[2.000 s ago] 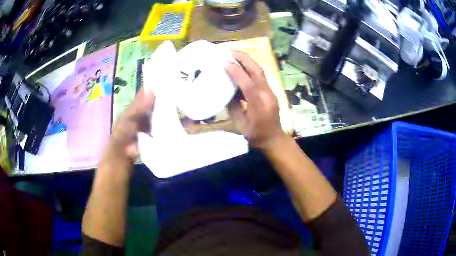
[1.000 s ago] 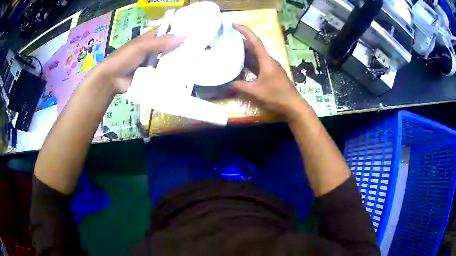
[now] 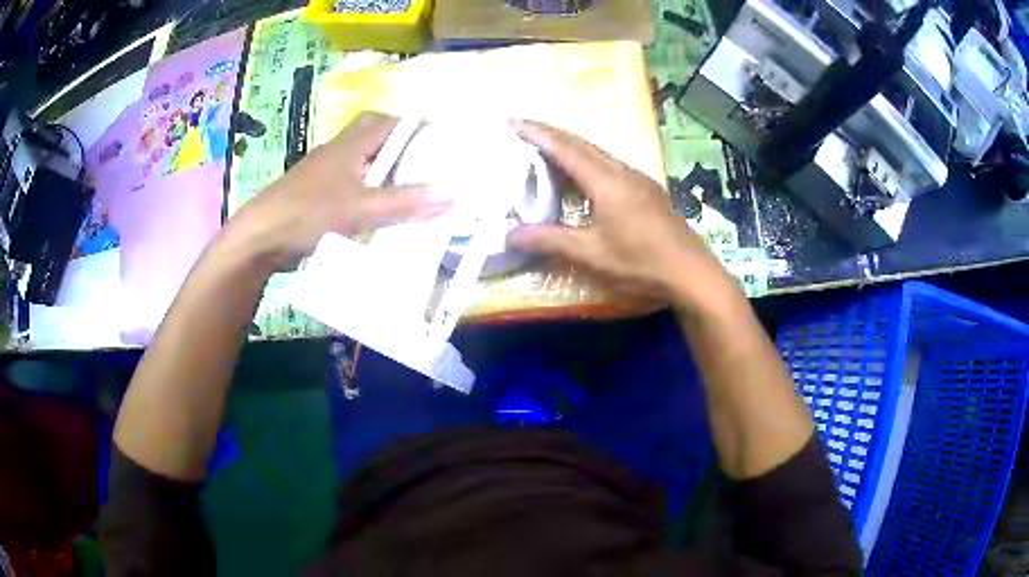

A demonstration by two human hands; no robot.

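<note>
A white bracket housing (image 3: 378,287) with a round white body (image 3: 468,169) lies on the yellow foam pad (image 3: 609,96). Its flat end points toward me and sticks out past the pad's front edge. My left hand (image 3: 339,197) grips it from the left, fingers on the white plastic. My right hand (image 3: 604,214) is curved around the right side of the round body, thumb and fingers against it. The white surfaces are overexposed, so fine detail and any wires cannot be made out.
A yellow screw bin (image 3: 372,25) stands behind the pad, beside a brown block (image 3: 542,23). Grey metal fixtures (image 3: 829,135) with a black driver (image 3: 841,96) across them are at the right. A pink cartoon mat (image 3: 169,203) is at the left. A blue crate (image 3: 903,394) stands at the lower right.
The white unit has been turned over and lowered onto the pad, with its flat end swung toward me. My left hand has moved from its outer side up to the round part.
</note>
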